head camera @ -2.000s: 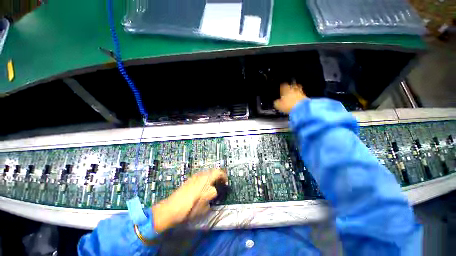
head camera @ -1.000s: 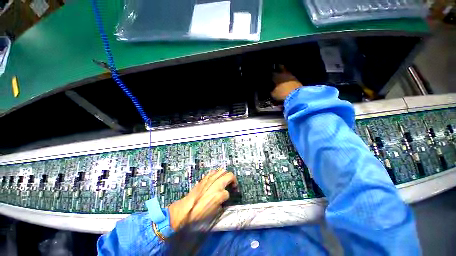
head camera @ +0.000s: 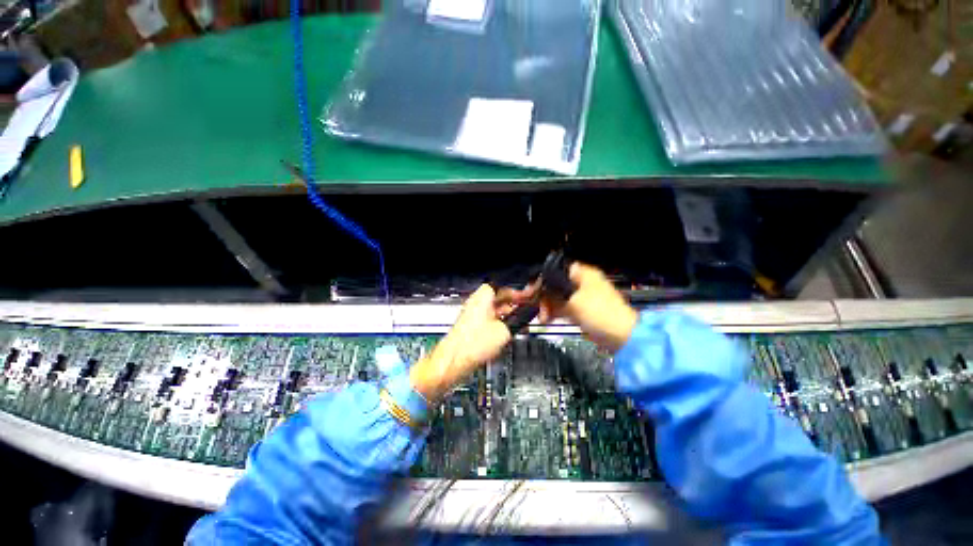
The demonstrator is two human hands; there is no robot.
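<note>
My left hand (head camera: 469,339) and my right hand (head camera: 589,304) are close together above the far rail of the board line. Black coverings or parts show at the fingertips of both hands, and I cannot tell which. Whether a small part is held between the fingers cannot be told. Green circuit boards (head camera: 533,416) lie edge to edge in a band below the hands. Dark upright pieces stand on several boards. A pale strap (head camera: 391,360) is at my left wrist.
A white rail (head camera: 213,315) edges the boards. Beyond it, a dark shelf sits under the green bench (head camera: 213,128). A long parts tray (head camera: 357,290) shows at the shelf front. Clear plastic trays (head camera: 736,85) lie on the bench. A blue coiled cord (head camera: 339,219) hangs down.
My right hand has come back from the dark shelf toward the middle. My left hand has lifted off the boards and moved up to meet it. The view has tilted up, showing more bench.
</note>
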